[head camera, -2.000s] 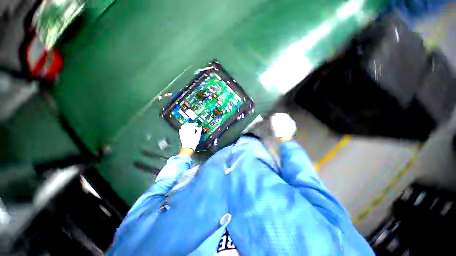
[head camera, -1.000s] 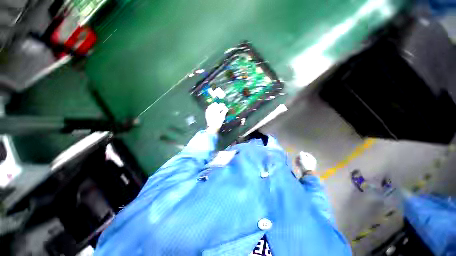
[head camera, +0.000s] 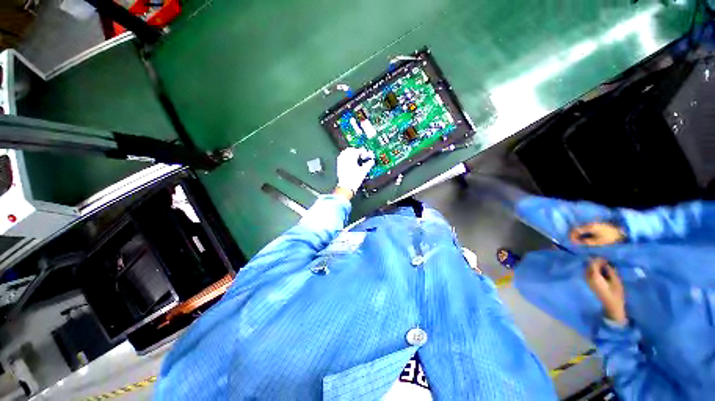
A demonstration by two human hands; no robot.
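Note:
A green populated circuit board (head camera: 423, 111) lies in a black wave solder pallet (head camera: 451, 86) on the green bench mat (head camera: 266, 70). My white-gloved left hand (head camera: 353, 170) is at the pallet's lower left edge, near its bottom corner, with fingertips over the board's edge. Its fingers are bent; whether they grip or only touch is unclear. Only a sliver of my white-gloved right hand (head camera: 470, 258) shows beside my coat, below the bench edge; its fingers are hidden. Two narrow dark bars (head camera: 284, 199) lie left of my left sleeve.
A small pale square (head camera: 315, 165) lies on the mat. A black tote (head camera: 227, 243) with trays stands lower left, beside white equipment (head camera: 23, 188). Black stacks (head camera: 604, 149) are at right. A blue-coated person (head camera: 580, 290) stands close on my right, bare hands together.
My left hand remains at the same part of the pallet. My right hand has dropped from the bench edge and is now mostly hidden. The coworker has come into view at right.

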